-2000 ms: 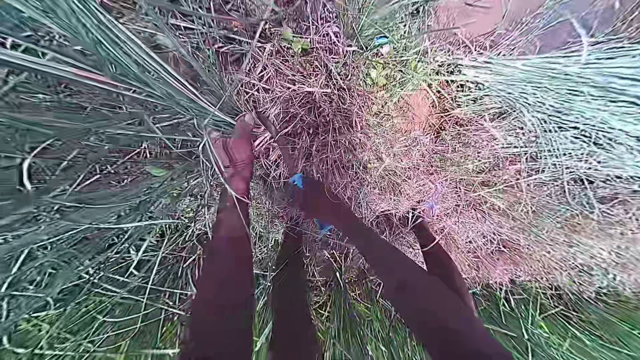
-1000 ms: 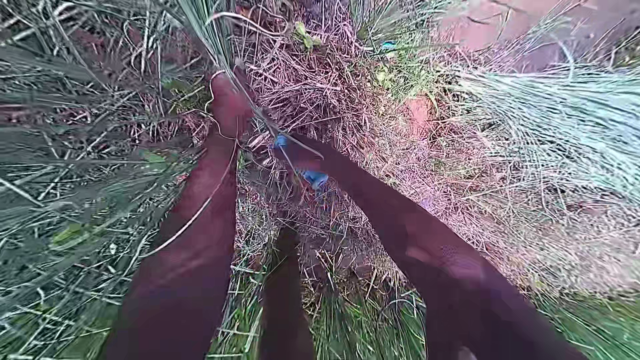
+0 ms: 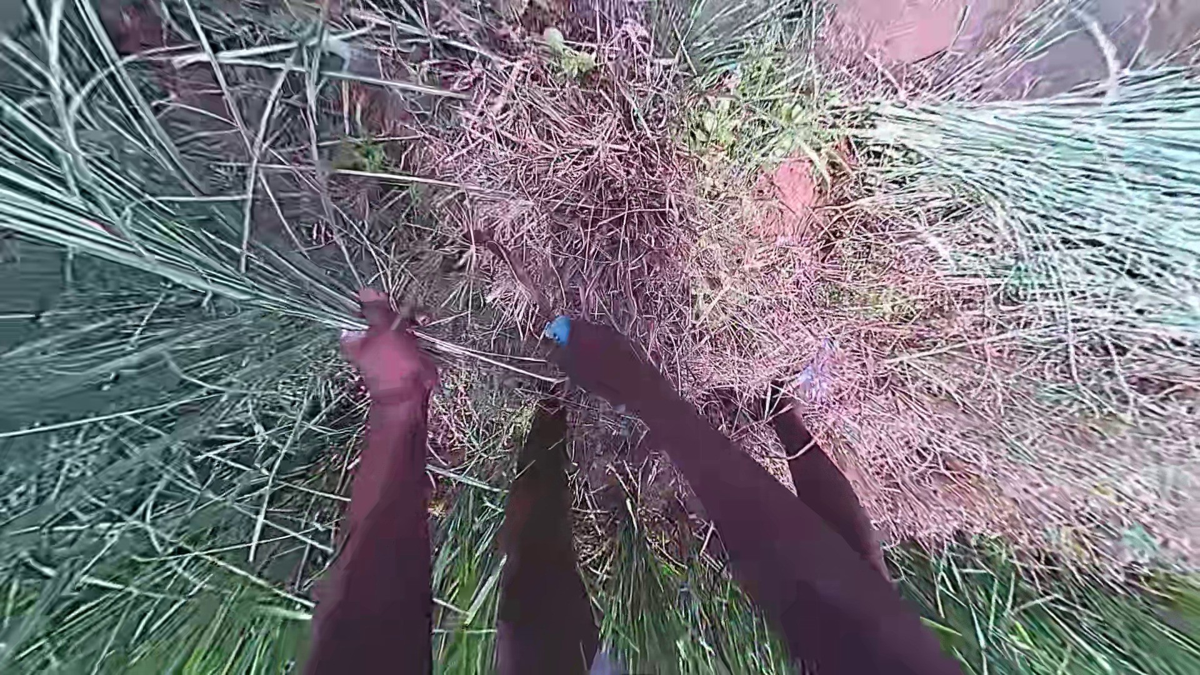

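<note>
My left hand [image 3: 392,356] is closed around a bunch of long grass stalks [image 3: 234,286], whose leafy ends fan out to the upper left and whose lower ends stick out to the right of the fist. Right of it, my right hand [image 3: 600,361] grips the blue handle [image 3: 558,330] of a tool. A thin, dark, curved blade [image 3: 514,264], which looks like a sickle's, runs from the handle to the upper left, over dry grass. The blade's tip is hard to make out among the stalks.
My legs [image 3: 548,525] stand between and beside my arms, in green grass [image 3: 675,600]. Dry cut straw [image 3: 600,178] covers the ground ahead. A large heap of long grass [image 3: 1059,187] lies at the right. Bare reddish soil [image 3: 792,197] shows near it, with standing grass at the left.
The bunch in my left hand, upright above the fist one second ago, now points to the upper left. My two hands are farther apart than they were then.
</note>
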